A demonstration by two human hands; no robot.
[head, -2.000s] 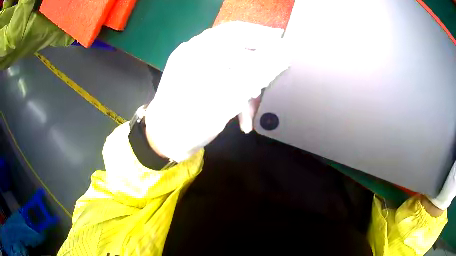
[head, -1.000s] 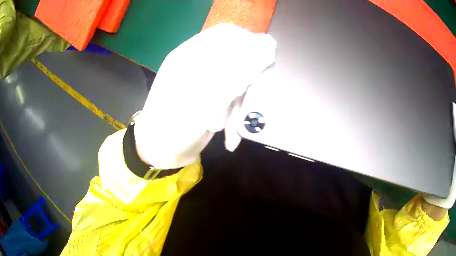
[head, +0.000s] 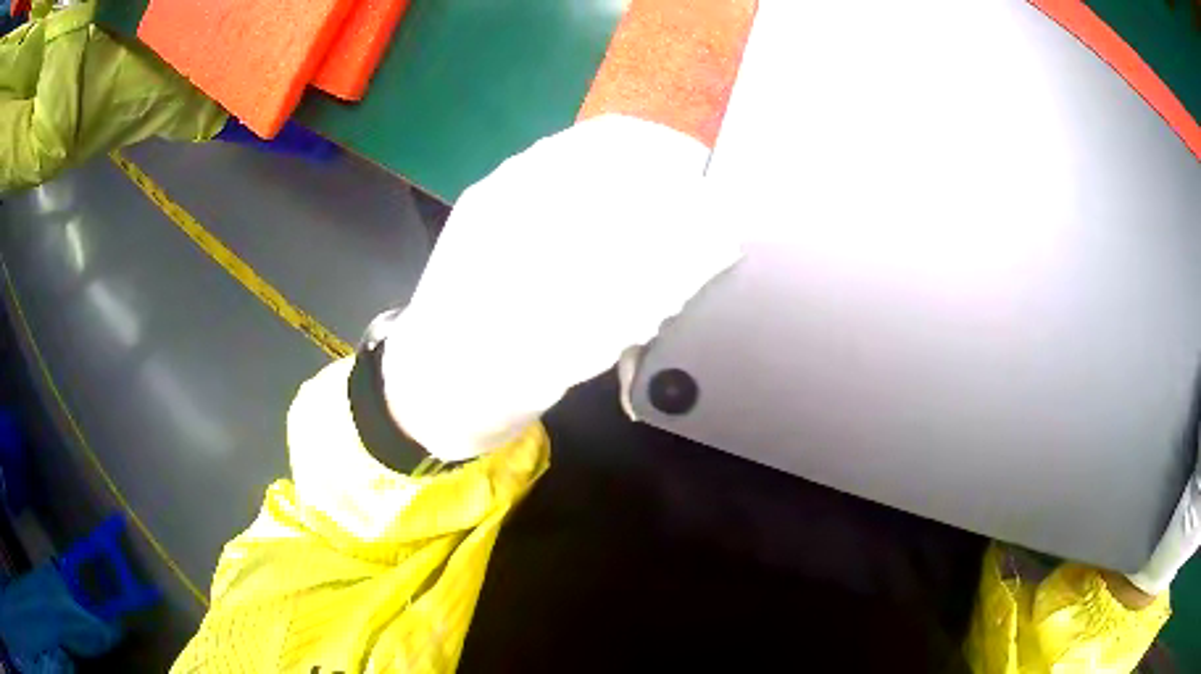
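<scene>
A large tablet (head: 922, 356) is held with its matte grey back up, a bright glare across its upper part. Its round dark camera (head: 673, 391) is at the near left corner. My left hand (head: 553, 283), in an overexposed white glove, grips the tablet's left edge; a fingertip shows beside the camera corner. My right hand (head: 1172, 537), gloved and cut off by the right rim, is at the near right corner and holds that edge. An orange-red foam pad (head: 672, 66) shows behind and beyond the tablet.
Orange-red foam pads (head: 250, 53) lie at the upper left on the green bench (head: 487, 79). Another person's yellow-green sleeve (head: 106, 92) is at the far left. The grey floor (head: 264, 217) has yellow lines. A blue object (head: 112, 566) is at the lower left.
The tablet has tilted between frames: its back went darker with the near edge showing, and is now bright again. My left hand and the camera corner sit lower in the picture than before.
</scene>
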